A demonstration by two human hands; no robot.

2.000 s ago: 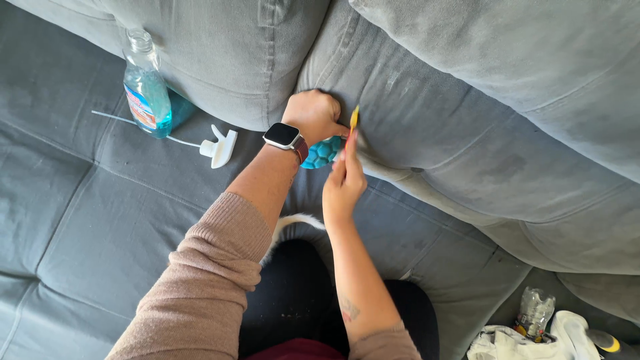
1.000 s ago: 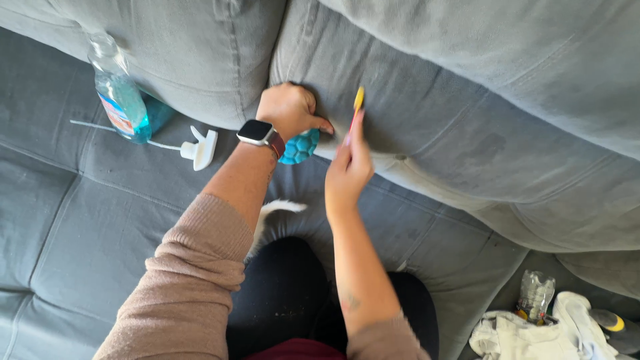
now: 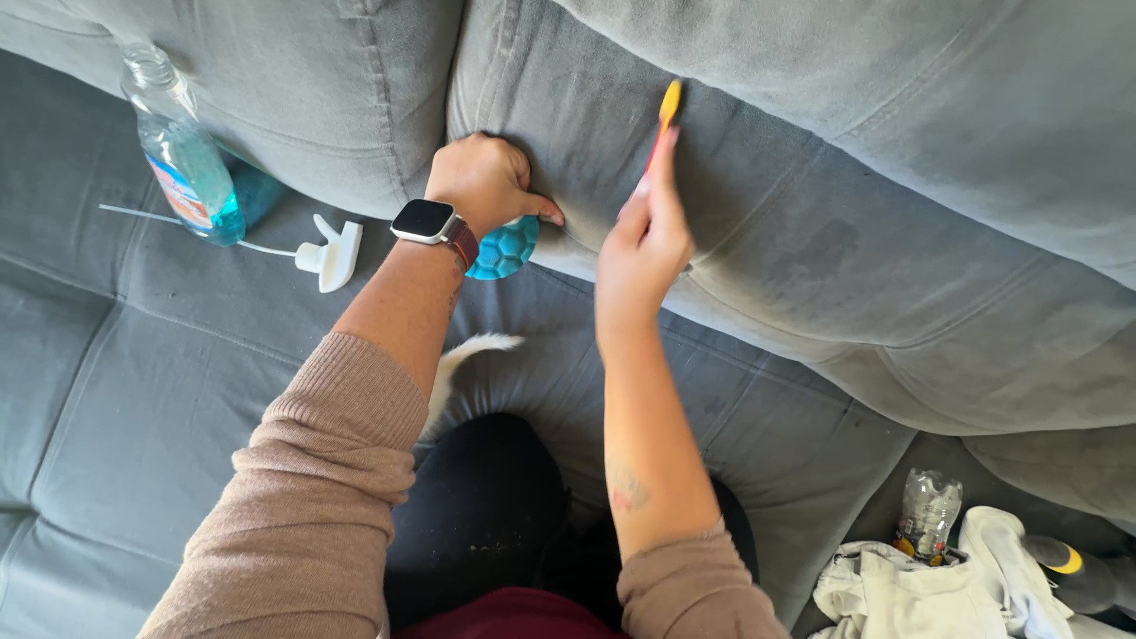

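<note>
My left hand [image 3: 488, 185], with a smartwatch on its wrist, rests against the grey sofa back cushion [image 3: 568, 115]. Directly below it is a blue object with a turtle-shell pattern [image 3: 504, 248], partly hidden by the hand and wrist; whether the fingers grip it cannot be told. My right hand [image 3: 645, 232], slightly blurred, holds a slim red and yellow brush, like a toothbrush [image 3: 669, 106], its yellow end pointing up over the cushion. Darker patches mark the fabric to the right.
A clear plastic bottle of blue liquid [image 3: 188, 169] lies at the left, beside a white spray trigger [image 3: 333, 255] with its tube. A white furry tail [image 3: 475, 346] shows by my left forearm. At the lower right are a clear plastic bottle [image 3: 927, 515] and white cloths [image 3: 932, 595].
My right hand and the brush have moved away from my left hand, to the right. My left hand stays by the blue object.
</note>
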